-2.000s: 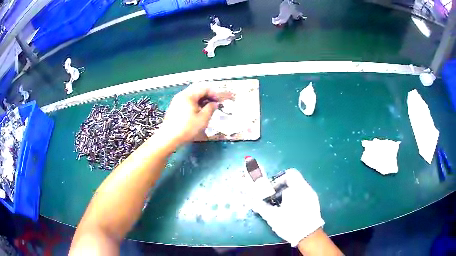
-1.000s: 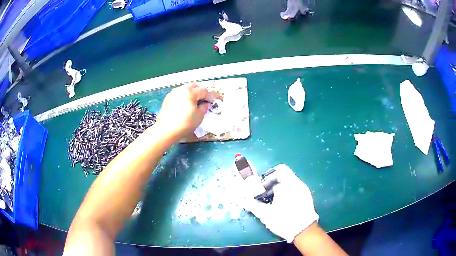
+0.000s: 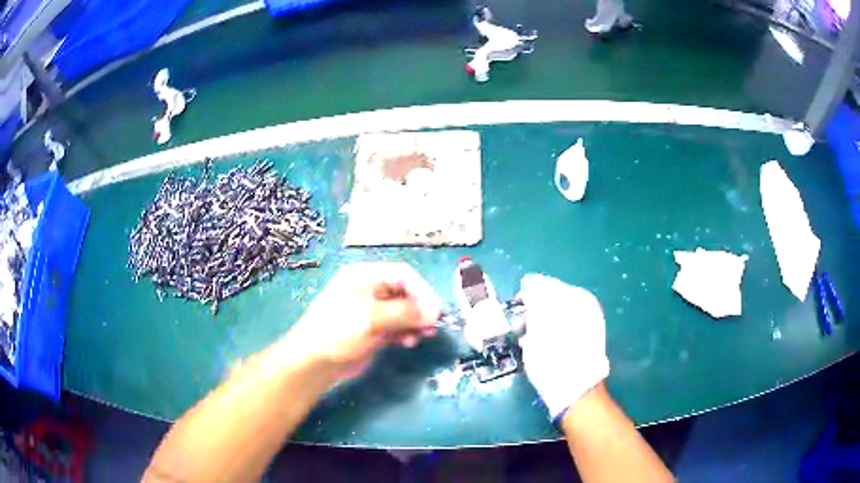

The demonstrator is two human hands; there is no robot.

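Note:
The workpiece (image 3: 485, 319), white with a red tip, a dark top patch and dark metal parts at its lower end, is in front of me. My gloved right hand (image 3: 566, 344) holds it from the right side. My bare left hand (image 3: 377, 311) is at its left side, fingers pinched on a small dark pin (image 3: 445, 319) whose end points at the workpiece. The fingers partly hide the pin. The grease board (image 3: 453, 212), with a brownish patch and white on top, lies beyond my hands. A large pile of small metal pins (image 3: 222, 231) lies left of the board.
A white teardrop-shaped bottle (image 3: 572, 172), a white scrap (image 3: 710, 281), a longer scrap (image 3: 790, 231) and blue pliers (image 3: 829, 302) lie to the right. A blue bin (image 3: 58, 283) stands far left. Beyond the pale guide rail (image 3: 603, 113), white workpieces (image 3: 497, 44) sit on the green belt.
My left hand has moved from the grease board back to the workpiece. The workpiece has turned more upright in my right hand, showing its lower metal parts. The belt workpieces appear further right.

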